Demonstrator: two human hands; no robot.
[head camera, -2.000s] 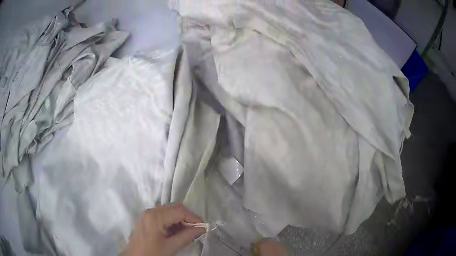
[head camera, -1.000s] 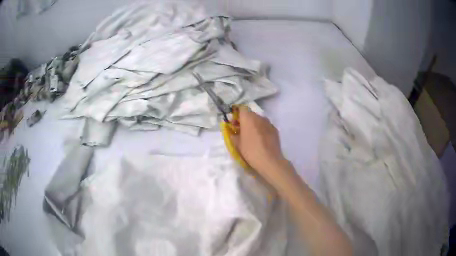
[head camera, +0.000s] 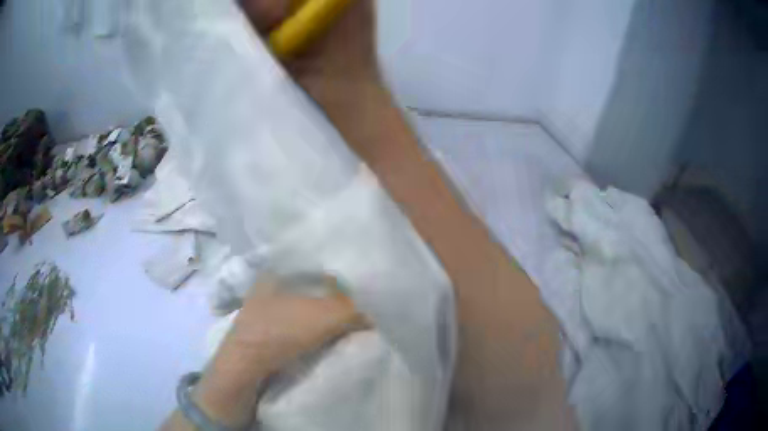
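A pale off-white garment piece (head camera: 286, 168) is lifted up in front of me and is blurred. My right hand (head camera: 324, 50) is raised at the top edge, partly cut off, with the yellow scissors handle (head camera: 307, 27) in it. The blades are hidden. The cloth's raised end is beside my right hand; whether its fingers also hold it cannot be told. My left hand (head camera: 295, 324), with a band at the wrist, is closed on the lower part of the cloth at the lower middle.
The white table (head camera: 135, 295) bears small cut parts (head camera: 126, 160) at the back left and thin green-yellow strips (head camera: 34, 316) at the far left. A pale cloth pile (head camera: 177, 227) shows partly behind the lifted piece. More cloth (head camera: 632, 295) drapes over the right edge. Walls stand behind.
My right hand has moved up with the scissors. The garment piece has risen from the table and covers much of the back pile. My left hand has come into view, holding cloth.
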